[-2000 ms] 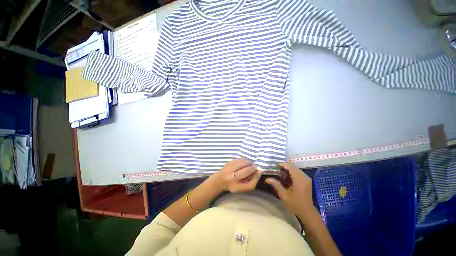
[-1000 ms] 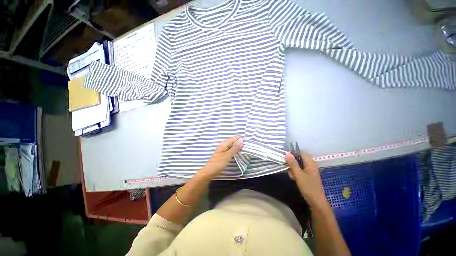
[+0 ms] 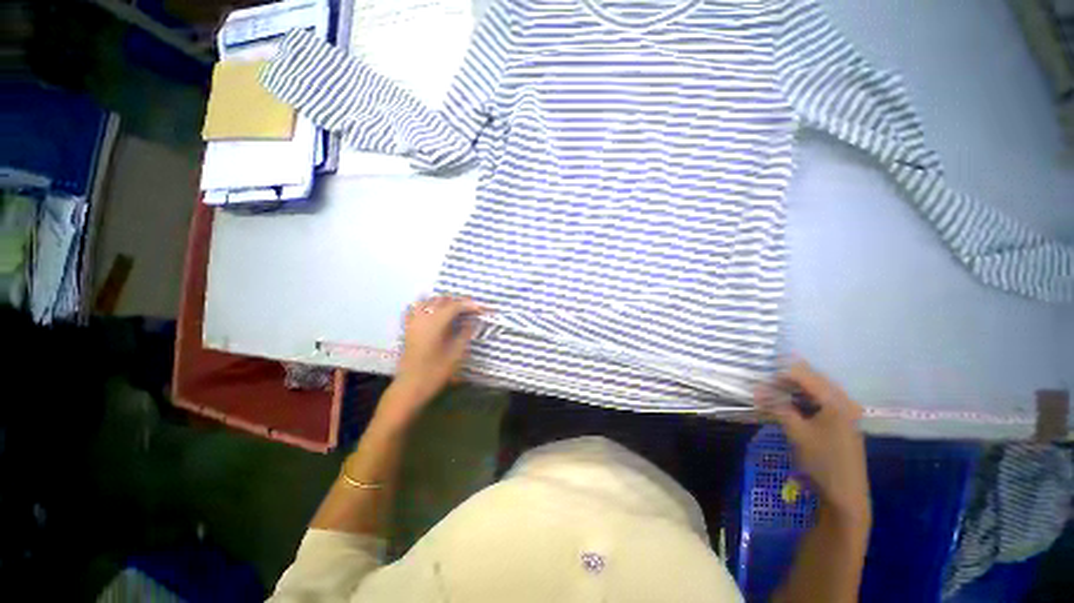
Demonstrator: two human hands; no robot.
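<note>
The striped long-sleeved T-shirt [image 3: 636, 177] lies spread front up on the pale table, sleeves out to both sides. My left hand [image 3: 438, 342] holds the left end of its bottom hem at the table's near edge. My right hand [image 3: 819, 418] holds the right end of the hem. Small dark thread snips [image 3: 806, 403] show partly in my right hand; the rest is hidden by the fingers. The hem band between my hands is slightly folded and hangs at the edge.
Clipboards with papers [image 3: 262, 169] and a yellow-tan pad [image 3: 249, 101] lie at the left, beside a printed paper sheet [image 3: 406, 45]. A tape measure [image 3: 942, 415] runs along the near edge. Below are a red bin [image 3: 259, 406] and a blue crate [image 3: 777, 471].
My hands have moved apart, the left to the shirt's left hem corner and the right further right. The hem is stretched wider. The view has shifted and turned.
</note>
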